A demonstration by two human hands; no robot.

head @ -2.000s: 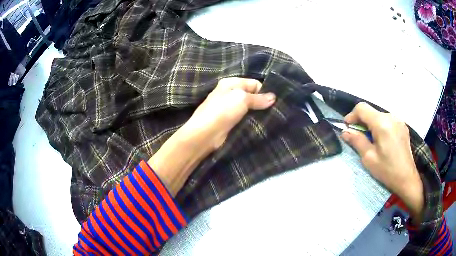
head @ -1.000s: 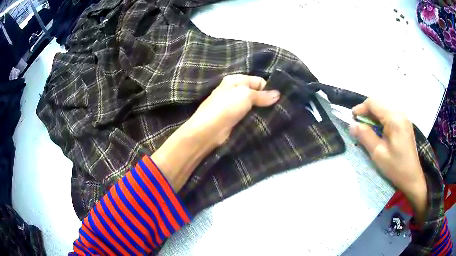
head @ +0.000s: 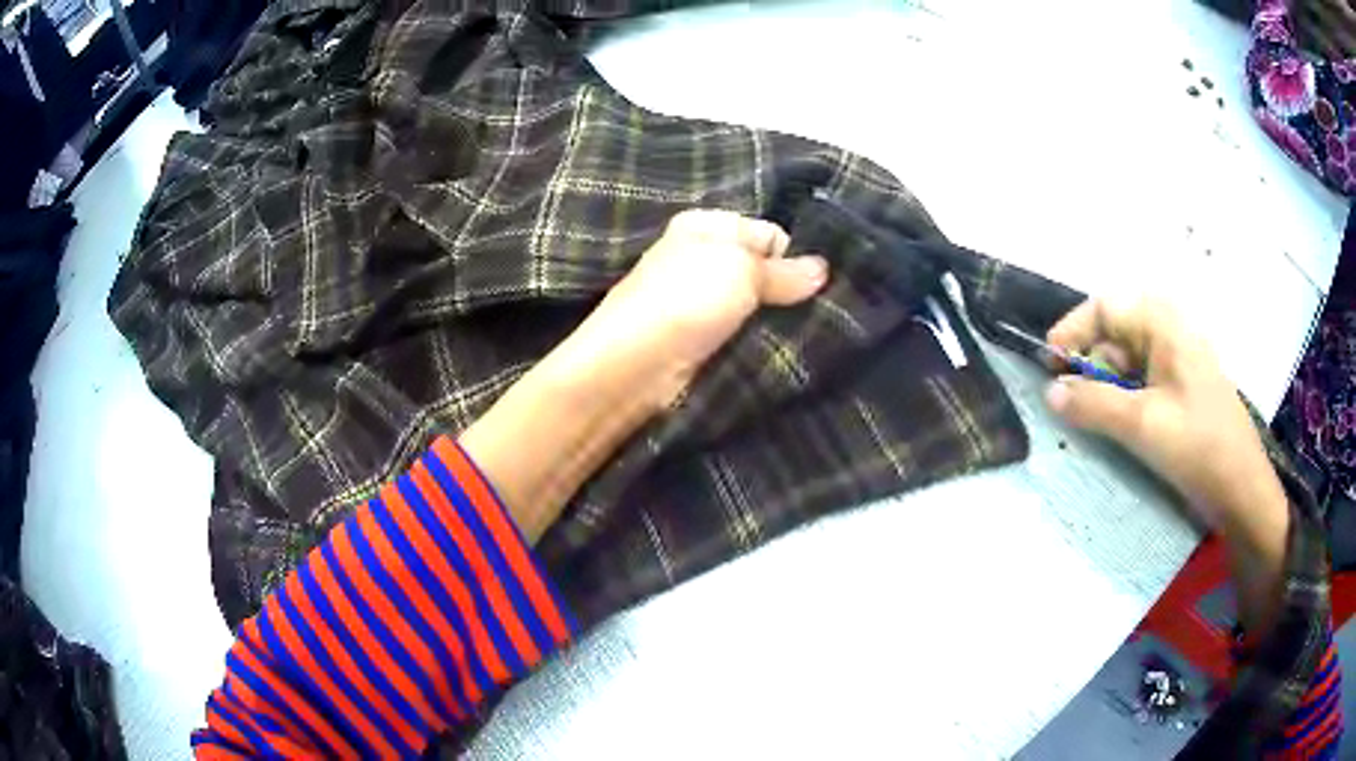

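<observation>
A dark plaid garment (head: 580, 193) with cream and yellow check lines lies spread and bunched over the table. My left hand (head: 706, 290) grips its folded edge near the middle, thumb on top. A thin white loop (head: 943, 333) shows on the dark inner side, right of my left hand. My right hand (head: 1138, 379) holds small thread snips (head: 1098, 370); a blue part shows between the fingers and the blades point left, close to the dark band's edge. A long plaid strip (head: 1026, 289) runs from the garment behind my right hand and over my right forearm.
The white table (head: 833, 625) has a curved right edge. Dark specks (head: 1199, 82) lie at its far right. Floral cloth (head: 1291, 75) hangs at the right rim. A red object (head: 1197, 610) is below the edge at right. Dark cloth lies along the left side (head: 52, 684).
My right hand has moved slightly right and down from two seconds ago, and the snips have turned so more blue shows. The inner band and white loop have shifted slightly. My left hand keeps its grip.
</observation>
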